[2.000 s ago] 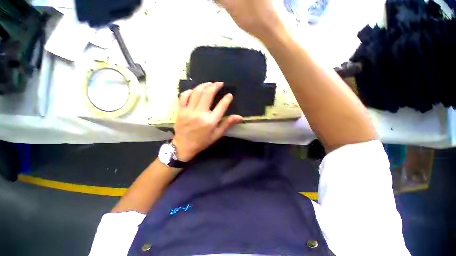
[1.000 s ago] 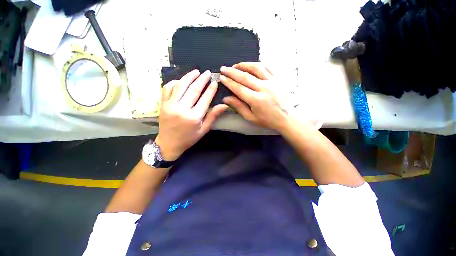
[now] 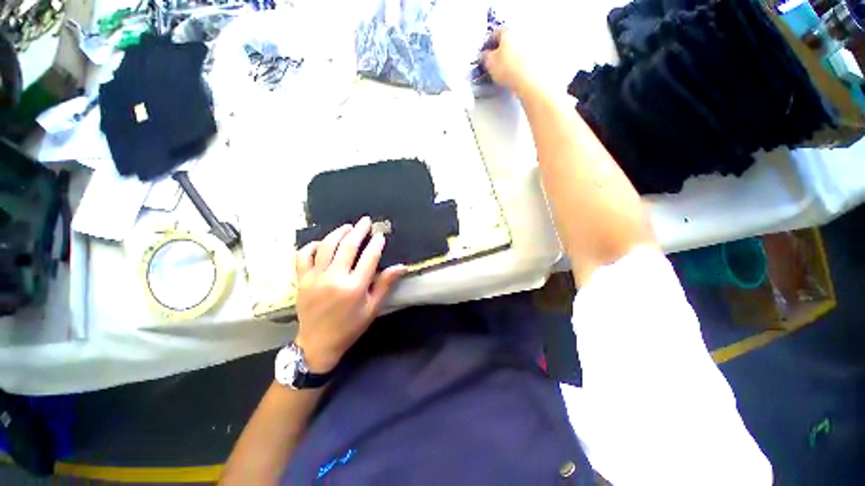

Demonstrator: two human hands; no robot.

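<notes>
A black cut panel (image 3: 370,190) lies on the cream board (image 3: 285,157) in front of me. A tiny silvery metal logo (image 3: 381,228) sits near the panel's middle. My left hand (image 3: 337,280) lies flat on the panel's lower left part, fingertips beside the logo and thumb apart. My right hand (image 3: 503,65) is far forward beside the crinkled clear plastic bags (image 3: 403,43). Its fingertips are at a small dark, purplish patch, and I cannot tell if it holds anything. A dark punch (image 3: 207,207) lies left of the board.
A masking tape roll (image 3: 185,273) lies at left. A black panel stack (image 3: 159,109) with a small pale piece on top is at upper left, near white papers (image 3: 106,204). A black panel pile (image 3: 702,95) fills the right. A green machine (image 3: 28,228) stands at the left edge.
My right hand has left the logo and reached forward to the far side. My left hand stays on the panel. The view has shifted, and the hammer at right no longer shows.
</notes>
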